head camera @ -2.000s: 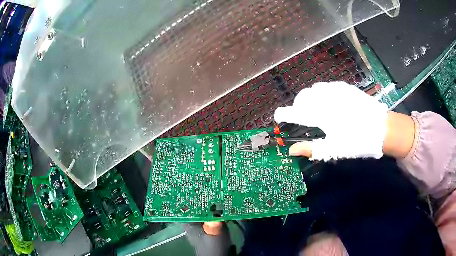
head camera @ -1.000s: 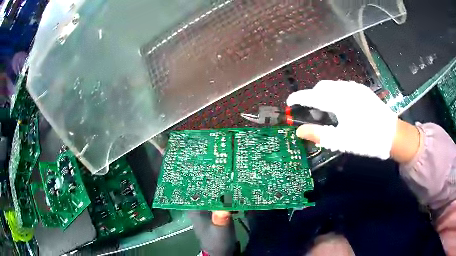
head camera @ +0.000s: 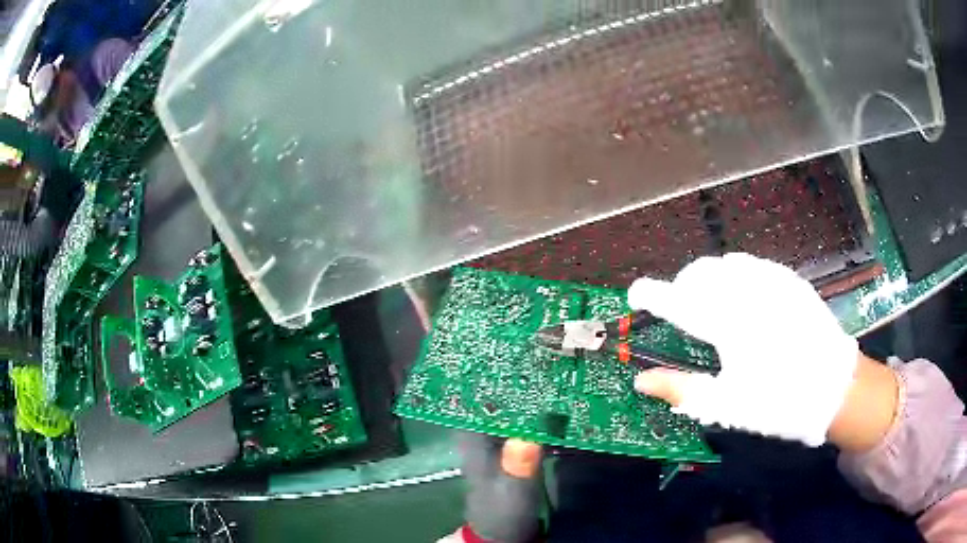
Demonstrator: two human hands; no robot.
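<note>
A green circuit board (head camera: 488, 339) is held solder side up, tilted, below the clear shield. My left hand (head camera: 504, 483), in a grey fingerless glove, holds its near edge from below; most of its fingers are hidden under the board. My right hand (head camera: 753, 350), in a white knit glove, is shut on the side cutters (head camera: 583, 336). Their jaws lie over the middle of the board; whether the tips touch a lead cannot be told.
The clear shield (head camera: 318, 159) covers most of the grid tray (head camera: 785, 228). Boards with components up (head camera: 302, 387) lie at left, near a black sheet (head camera: 159, 451). A dark mat (head camera: 928, 180) is at right. Part of another person (head camera: 69, 95) shows at upper left.
The view has shifted, so the bench sits further right. The cutters were beyond the board's far edge one second ago and are now over its middle. The board is tilted more.
</note>
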